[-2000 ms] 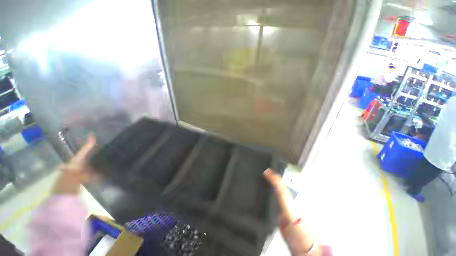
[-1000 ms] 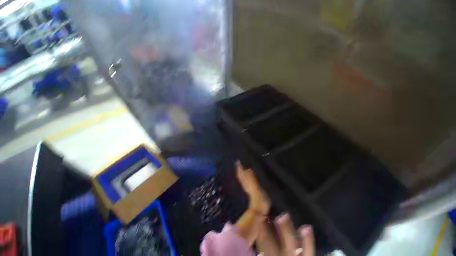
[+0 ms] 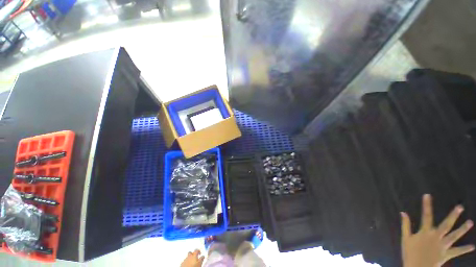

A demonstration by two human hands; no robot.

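Note:
Stacked black trays (image 3: 360,172) fill the right side, seen from above. My right hand (image 3: 436,240) is spread open over the stack at the lower right; whether it touches is unclear. My left hand (image 3: 193,259) is small at the bottom edge, partly cut off, with its fingers slightly curled. A black tray (image 3: 292,221) beside the stack holds loose shiny small parts (image 3: 283,173) in its far section. A narrower black tray (image 3: 244,193) lies to its left. A blue bin (image 3: 168,208) holds bagged black parts (image 3: 194,187).
An open carton (image 3: 209,138) with blue lining and a white item stands beyond the bin. Blue perforated pallets (image 3: 143,177) lie underneath. A dark box (image 3: 57,94) at left bears an orange-red slotted tray (image 3: 47,136) with black parts. A metal cabinet door (image 3: 292,57) stands beyond.
The view has swung left and down. The tray held in both hands earlier is no longer held; the hands have moved apart. The orange-red tray and whole blue bin now show.

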